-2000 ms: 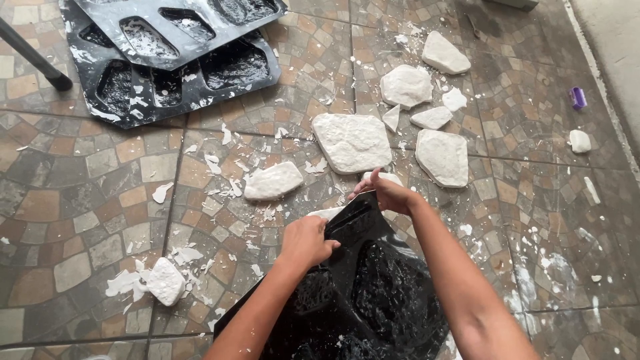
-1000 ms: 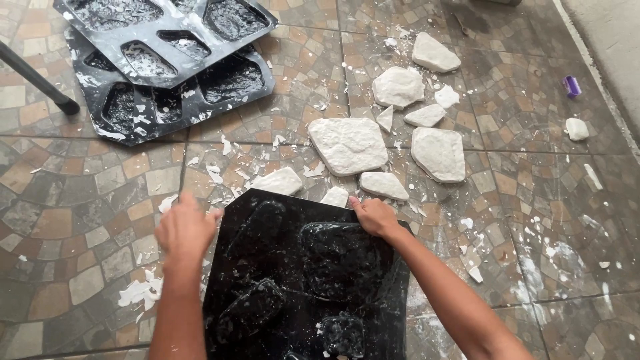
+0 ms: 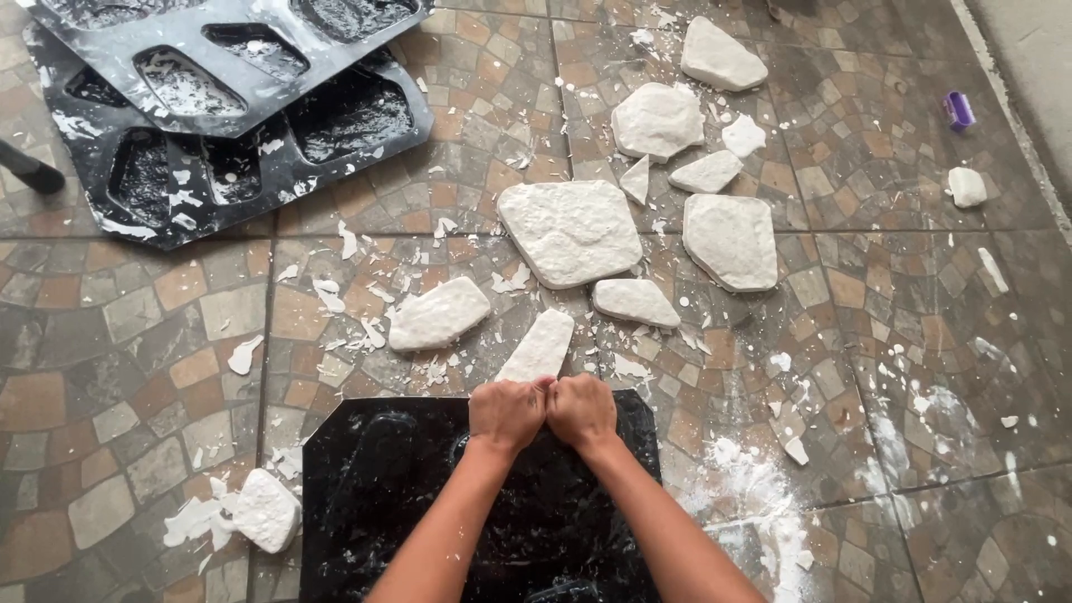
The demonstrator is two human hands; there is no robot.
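A black plastic mold sheet point(image 3: 385, 486) lies in front of me at the bottom, its underside seemingly up. My left hand point(image 3: 507, 412) and my right hand point(image 3: 581, 409) grip its far edge side by side, fingers curled and thumbs touching. Just beyond my hands, a tapered white plaster stone point(image 3: 538, 347) lies at the mold's edge, its near end hidden. Around it on the tiles are a large white stone point(image 3: 569, 230), an oblong one point(image 3: 441, 314) to the left and a small one point(image 3: 636, 302) to the right.
Two stacked black molds point(image 3: 243, 134) with white residue lie at the upper left, near a dark pole point(image 3: 33, 172). More plaster stones point(image 3: 730, 243) lie at the upper right, another point(image 3: 266, 511) at the lower left. A purple object point(image 3: 958, 110) and white flakes are on the tiled floor.
My left hand has come from the mold's left side to its far edge, beside my right hand. The mold was bent up two seconds ago and now looks flatter. The tapered stone shows more fully.
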